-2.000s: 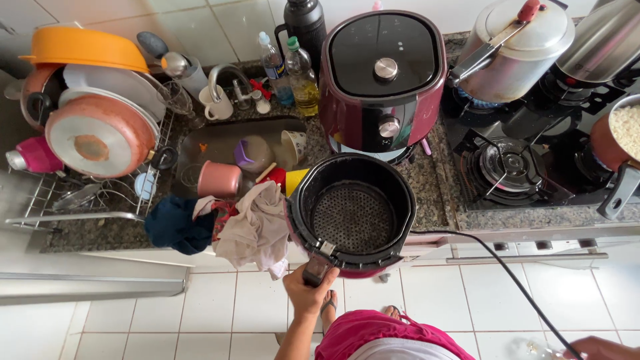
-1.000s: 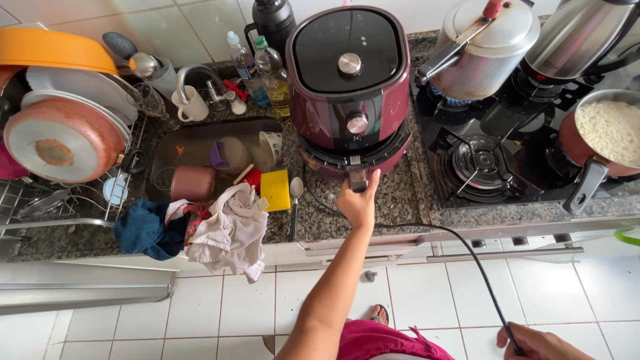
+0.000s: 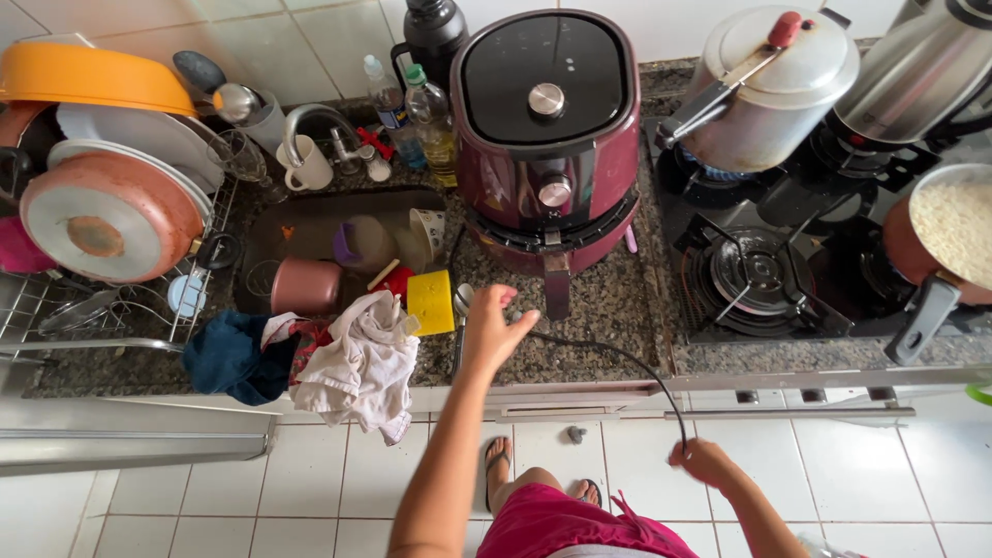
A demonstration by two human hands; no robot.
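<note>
A maroon air fryer (image 3: 546,147) stands on the granite counter, its basket handle (image 3: 556,287) pointing toward me and the basket mostly in, with a dark gap along its upper edge. My left hand (image 3: 500,325) is just left of that handle, fingers apart, near a metal spoon (image 3: 463,298); it appears to hold nothing. My right hand (image 3: 701,461), low over the floor on the right, is closed on the black power cord (image 3: 620,353), which runs across the counter and over its front edge. The far end of the cord is hidden.
Left: a dish rack (image 3: 139,342), a sink (image 3: 310,213) with cups, a yellow sponge (image 3: 430,302) and cloths (image 3: 360,360) hanging over the edge. Right: a gas stove (image 3: 837,325) with a pressure cooker (image 3: 763,101) over a lit flame, a steel thermal jug (image 3: 914,77) and a pan of rice (image 3: 957,225).
The basket, held in front of the counter at first, went into the air fryer. My left hand has let go of its handle and moved left. My right hand still holds the cord.
</note>
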